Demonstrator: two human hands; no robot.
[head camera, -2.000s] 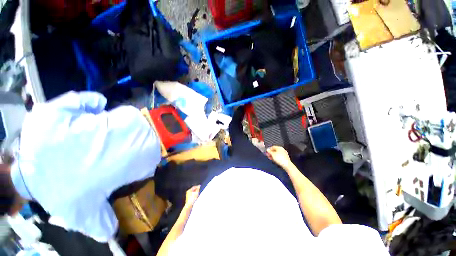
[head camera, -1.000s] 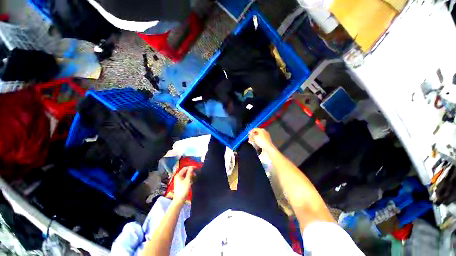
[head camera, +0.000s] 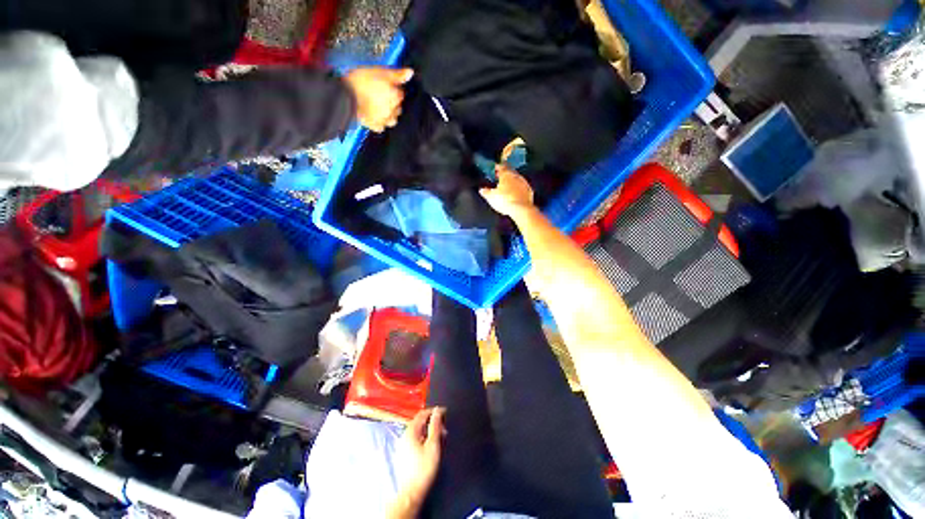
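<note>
A blue slatted crate (head camera: 649, 142) full of black cloth (head camera: 507, 61) stands on the floor in front of my legs. My right hand (head camera: 509, 193) is inside the crate area, over the black cloth, beside a small teal and yellow piece (head camera: 514, 155). Its fingertips are small in the view, and I cannot tell whether they pinch anything. A light blue piece (head camera: 436, 223) lies in the crate's near corner. My left hand (head camera: 426, 434) hangs low beside my leg, fingers loosely apart, with nothing visible in it.
Another person's hand (head camera: 380, 98) is at the crate's left side, touching the black cloth. A second blue crate (head camera: 218, 208) with black cloth stands at the left. A red stool (head camera: 394, 367) is near my left leg. A red-framed mesh seat (head camera: 659, 253) is at the right.
My right hand has moved from the crate's near edge to over the cloth. My left hand has lowered. Another person's arm has come in from the left. The crate appears nearer and fuller.
</note>
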